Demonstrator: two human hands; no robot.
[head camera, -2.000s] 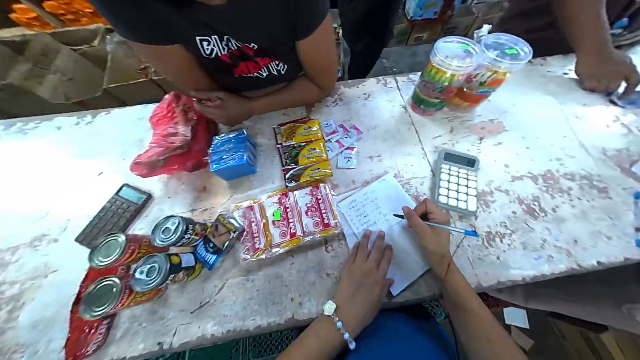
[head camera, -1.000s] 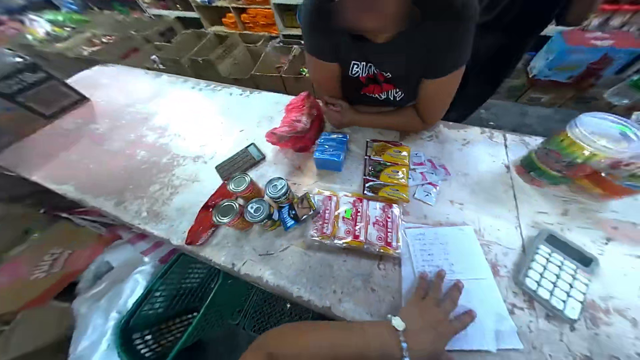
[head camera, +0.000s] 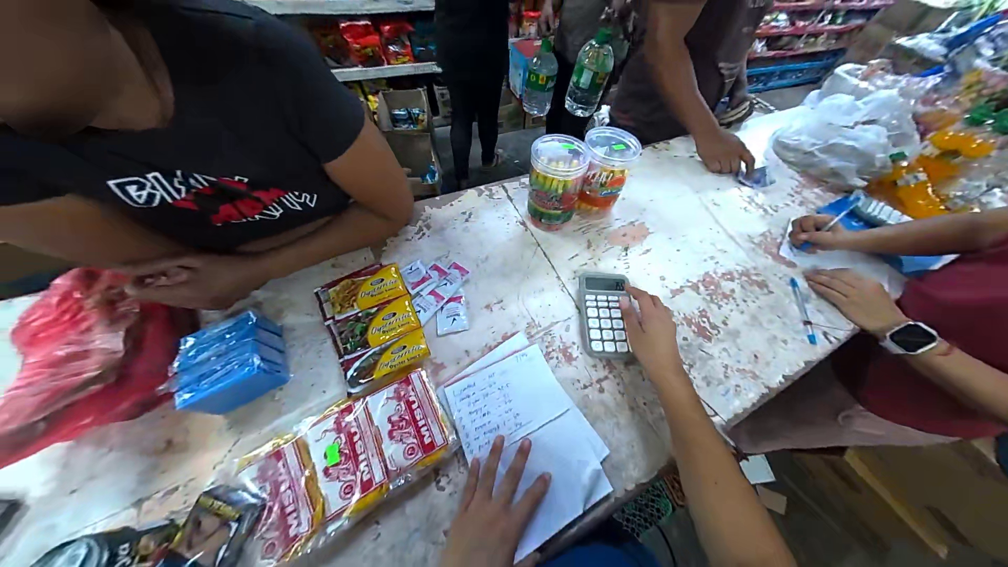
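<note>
My left hand (head camera: 500, 500) lies flat with fingers apart on the lower part of a handwritten paper sheet (head camera: 543, 394). My right hand (head camera: 650, 323) touches the keys of a grey calculator (head camera: 605, 315) with its fingertips; no pen shows in it. Left of the paper lie clear-wrapped red and white noodle packs (head camera: 346, 465). Above them are yellow and brown sauce sachets (head camera: 378, 323) and small white sachets (head camera: 441, 291). A blue wrapped bundle (head camera: 230, 362) sits beside a red plastic bag (head camera: 87, 354).
Two clear plastic jars (head camera: 558, 181) stand at the counter's far edge. A person in a black shirt leans on the counter (head camera: 504, 260) at left. At right another person writes beside a blue pen (head camera: 803, 311). Plastic bags (head camera: 850, 126) and orange bottles (head camera: 917, 189) crowd the far right.
The view has swung right since one second ago. My right hand, writing with a pen two seconds ago, is now on the calculator. My left hand remains on the paper.
</note>
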